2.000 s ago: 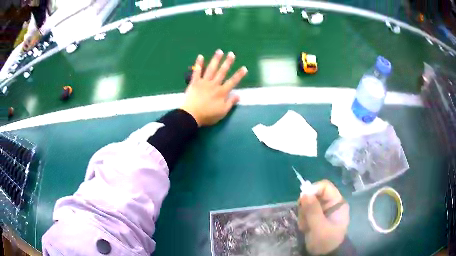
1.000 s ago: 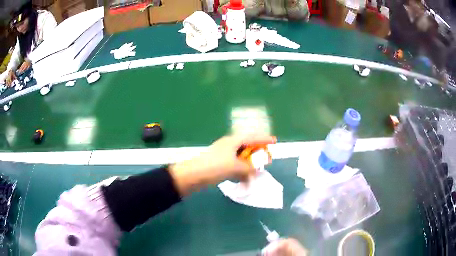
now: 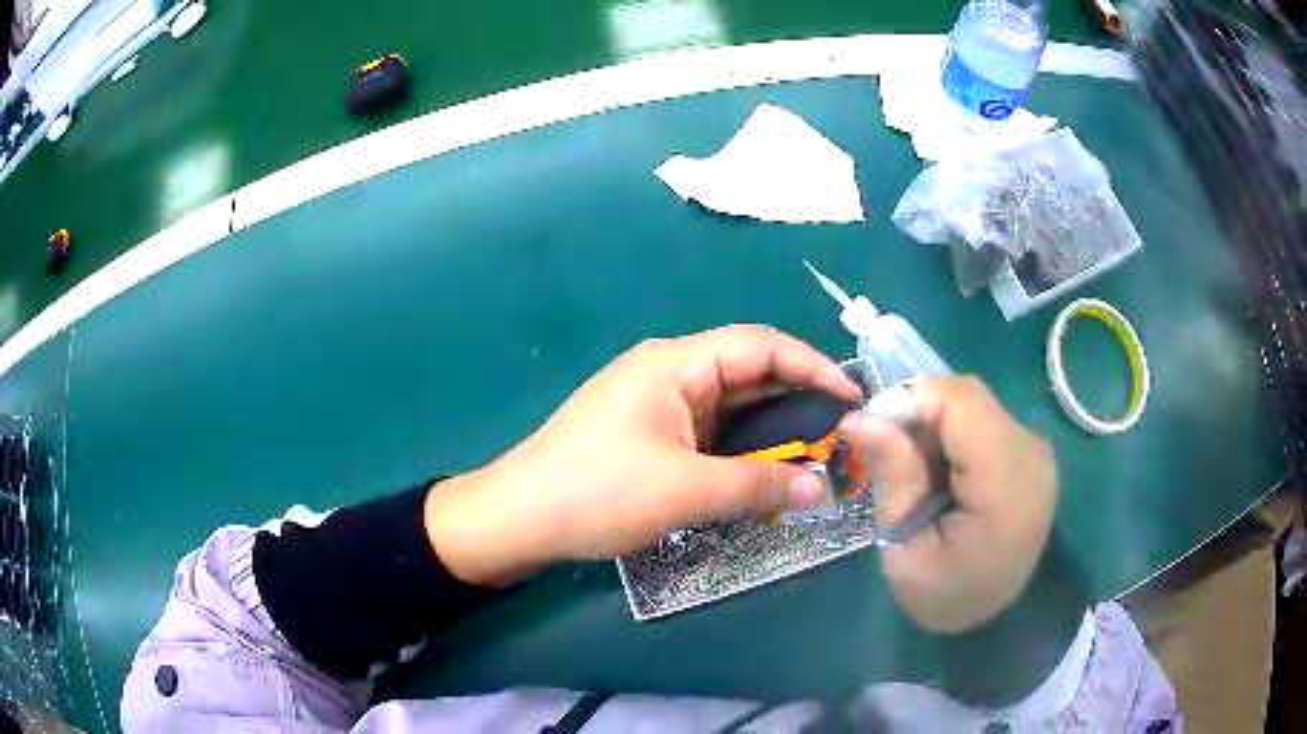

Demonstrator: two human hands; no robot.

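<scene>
My left hand (image 3: 631, 452) holds a black-and-orange plastic unit (image 3: 781, 425) above the pin tray (image 3: 674, 581). The unit's dark shell and orange edge show between thumb and fingers. My right hand (image 3: 968, 495) is at the unit's right side, slightly blurred, its fingertips close to the orange part. It holds the glue bottle (image 3: 896, 344), whose narrow white nozzle points up and left, away from the unit. Whether the right fingers also hold a pin cannot be seen. The tray of silver pins lies partly hidden under both hands.
A white paper wipe (image 3: 774, 169) lies beyond the hands. A water bottle (image 3: 993, 60) stands at upper right, near a plastic-covered spare pins box (image 3: 1068, 230). A tape roll (image 3: 1055, 366) lies at right. The green conveyor (image 3: 487, 50) carries dark units (image 3: 377, 86) beyond the white rail.
My left hand has brought the unit from the conveyor side back over the tray, beside my right hand. The view has tilted down.
</scene>
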